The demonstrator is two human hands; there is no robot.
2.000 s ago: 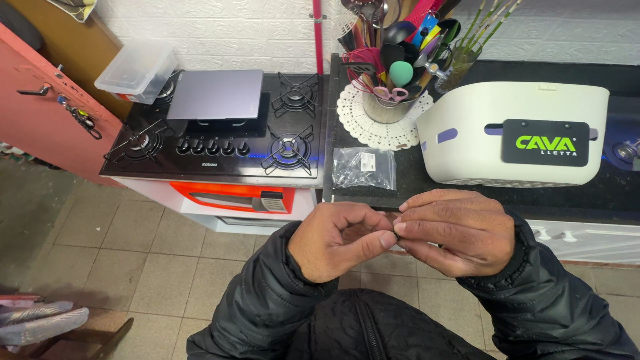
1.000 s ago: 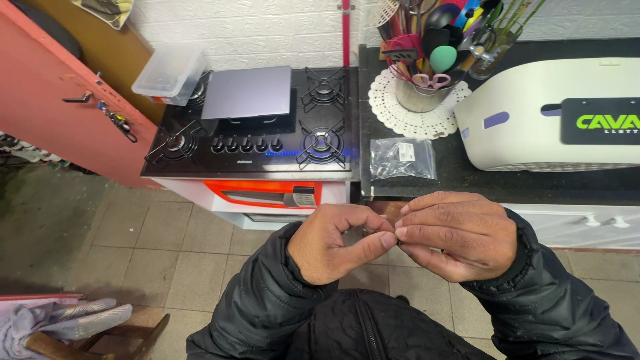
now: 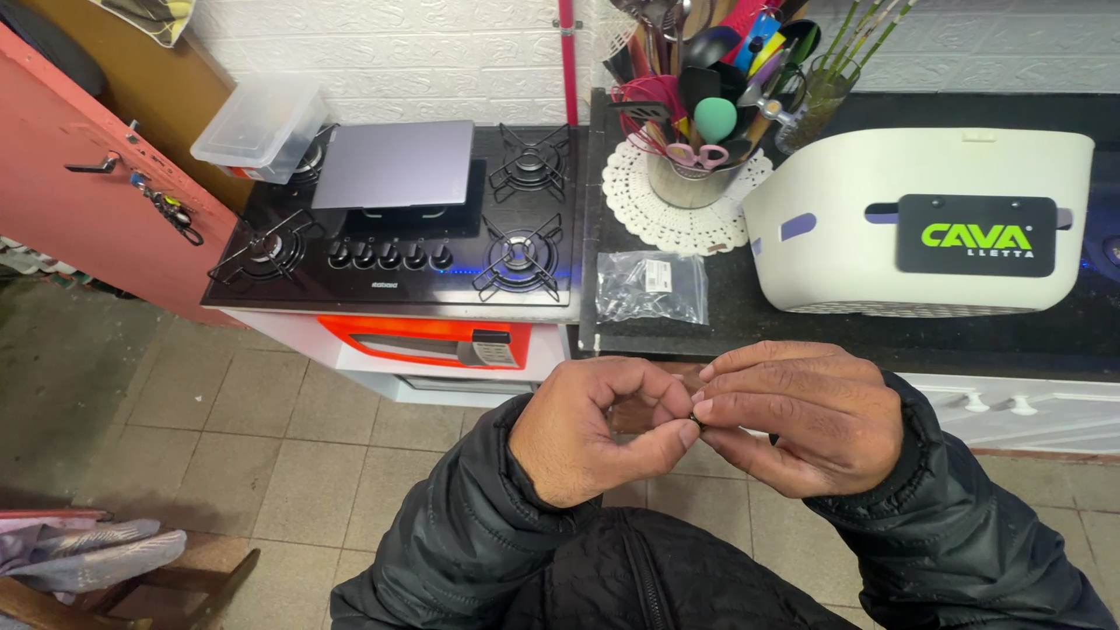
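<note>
My left hand and my right hand meet at the fingertips in front of the black counter's edge. Between them they pinch a tiny dark object, too small and too covered to name. Just beyond my hands, a clear plastic zip bag with a white label and small items inside lies on the counter. Right of it stands a white plastic basket-like container with a black brand plate. A metal pot full of kitchen utensils sits on a white crocheted doily.
A black gas cooktop is at the left, with a closed grey laptop and a clear plastic box on it. An orange-fronted oven is below. A pink door with keys stands far left; a wooden chair holds cloth.
The view has swung left and then partly back. My hands stay joined at the fingertips, with little plain change in their pose.
</note>
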